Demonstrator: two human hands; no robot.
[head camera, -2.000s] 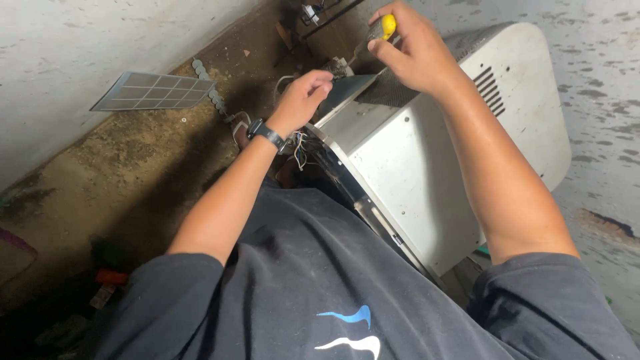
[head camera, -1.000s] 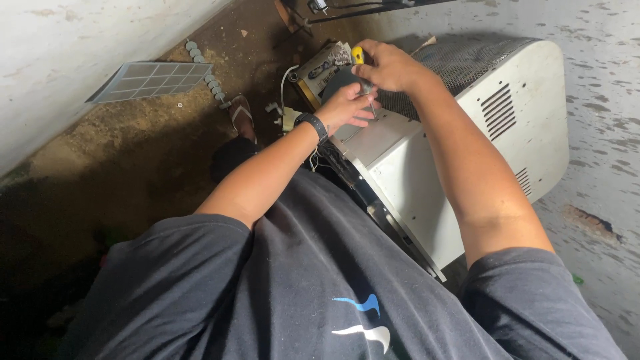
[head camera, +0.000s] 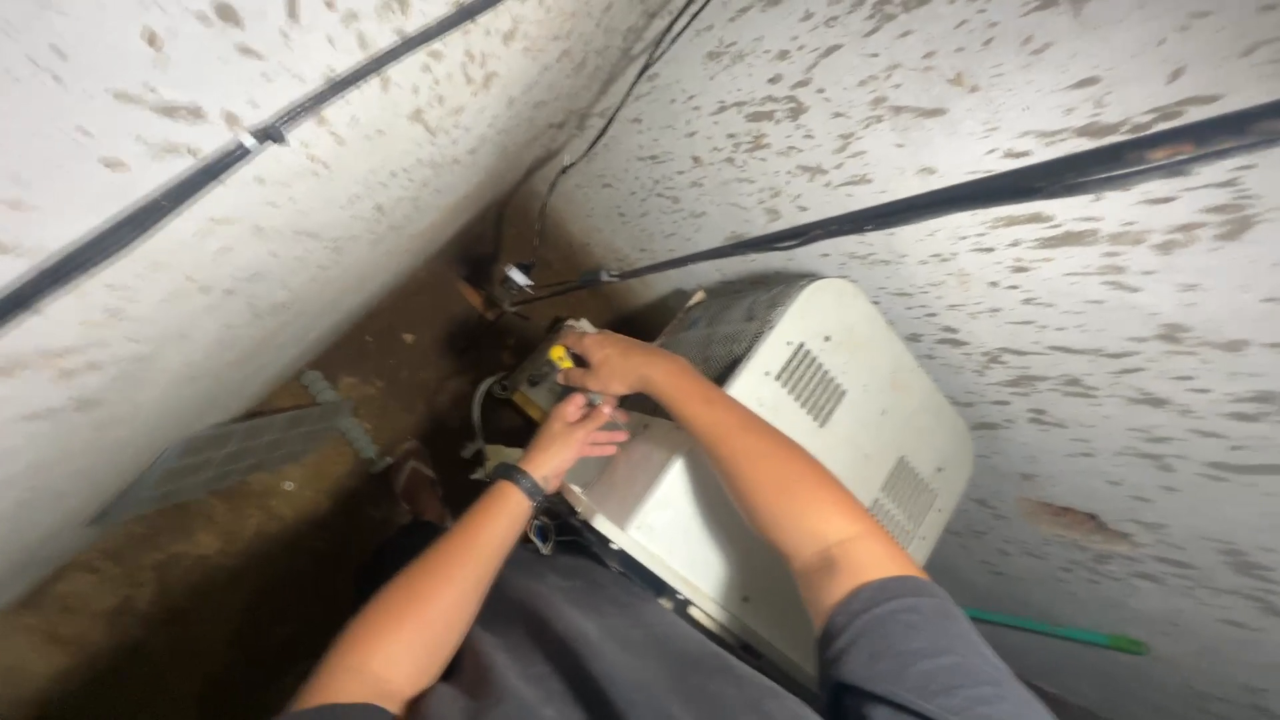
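A white metal appliance housing (head camera: 860, 420) with vent slots and a perforated back lies tilted in front of me. My right hand (head camera: 610, 362) grips a screwdriver with a yellow handle (head camera: 561, 356) over the far left end of the housing. Just below it is my left hand (head camera: 575, 438), wrist banded, fingers spread beside the tool's shaft; blur hides whether it touches a small part there. Loose wires (head camera: 541, 535) hang at the housing's near left edge, under my left wrist.
A grey mesh filter panel (head camera: 230, 455) leans by the left wall. Black pipes (head camera: 900, 205) run along the stained walls. A green stick (head camera: 1060, 630) lies at the right. My sandalled foot (head camera: 415, 480) stands on the dirty floor.
The view has swung up to show more wall. Two seconds ago my hands were farther apart; since then my right hand has come down with the screwdriver close to my left.
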